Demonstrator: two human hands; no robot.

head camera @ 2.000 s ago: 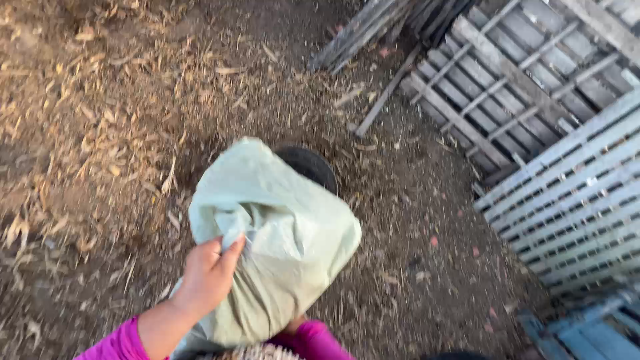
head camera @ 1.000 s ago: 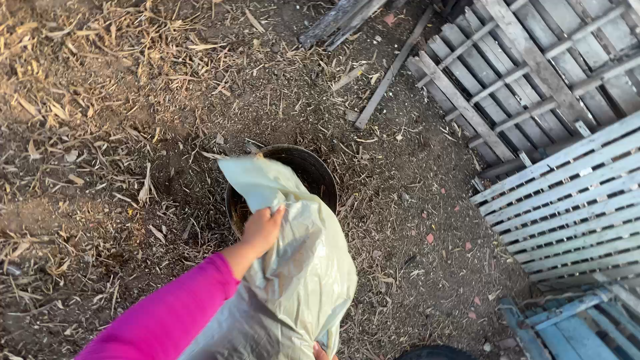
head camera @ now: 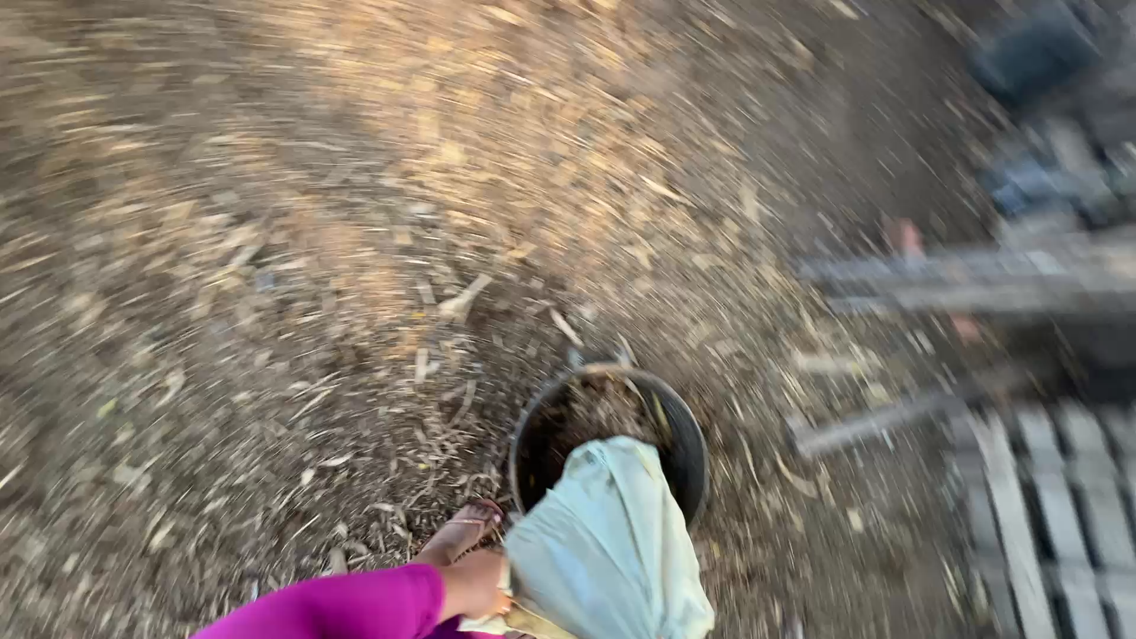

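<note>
A pale green plastic sack [head camera: 612,541] hangs with its narrow end over the mouth of a round dark bucket [head camera: 692,444]. Brown dry plant matter [head camera: 608,408] lies inside the bucket. My left hand [head camera: 482,584], below a magenta sleeve, grips the sack's edge at its lower left side. A bare foot in a sandal [head camera: 461,528] is just behind that hand, left of the bucket. My right hand is not visible.
Dry leaves and chips [head camera: 399,177] litter the dirt ground. Weathered boards [head camera: 958,280] lie at the right, with a loose stick [head camera: 874,422] below them and a slatted wooden panel [head camera: 1047,524] at the lower right. Blurred dark objects sit at the upper right.
My left hand has moved from the sack's upper part to its lower left edge. More of the bucket's mouth and its contents show. The view has swung strongly and is blurred.
</note>
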